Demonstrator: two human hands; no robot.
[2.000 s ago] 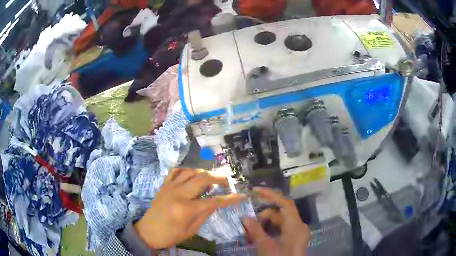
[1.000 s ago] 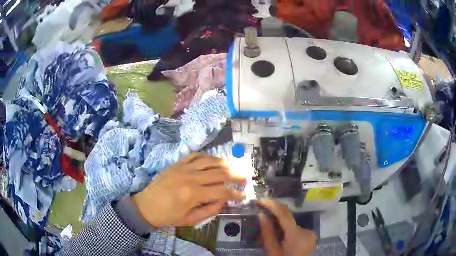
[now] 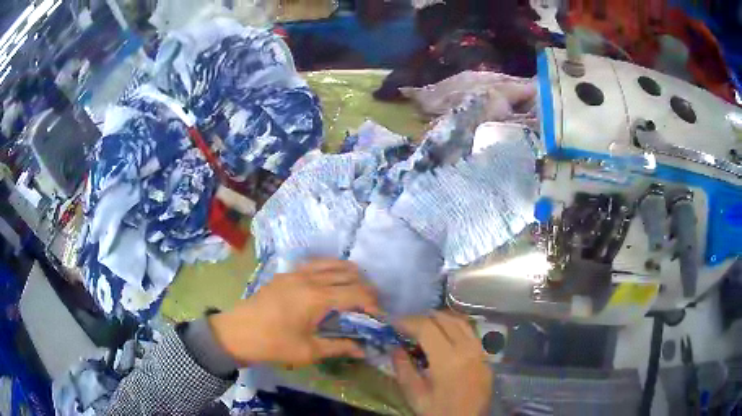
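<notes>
The pale blue smocked panel (image 3: 476, 195) lies crinkled left of the needle area, its right end on the silver machine bed (image 3: 500, 284). My left hand (image 3: 297, 317) holds a blue and white printed piece (image 3: 370, 331) between thumb and fingers at the front edge of the cloth. My right hand (image 3: 443, 357) holds the right end of the same piece. Both hands are left of the white overlock machine (image 3: 610, 122), away from its needle. The fingertips are partly blurred.
A large blue floral bundle (image 3: 203, 122) with a red and white tie (image 3: 228, 219) lies at left on the olive-green surface (image 3: 350, 101). Pink fabric (image 3: 480, 88) lies behind the panel. Dark snips (image 3: 687, 361) lie at lower right. More floral cloth (image 3: 85, 388) is at lower left.
My view has swung left, so the machine sits further right. Both hands have left the needle area and now hold the printed piece. The smocked panel is spread more openly.
</notes>
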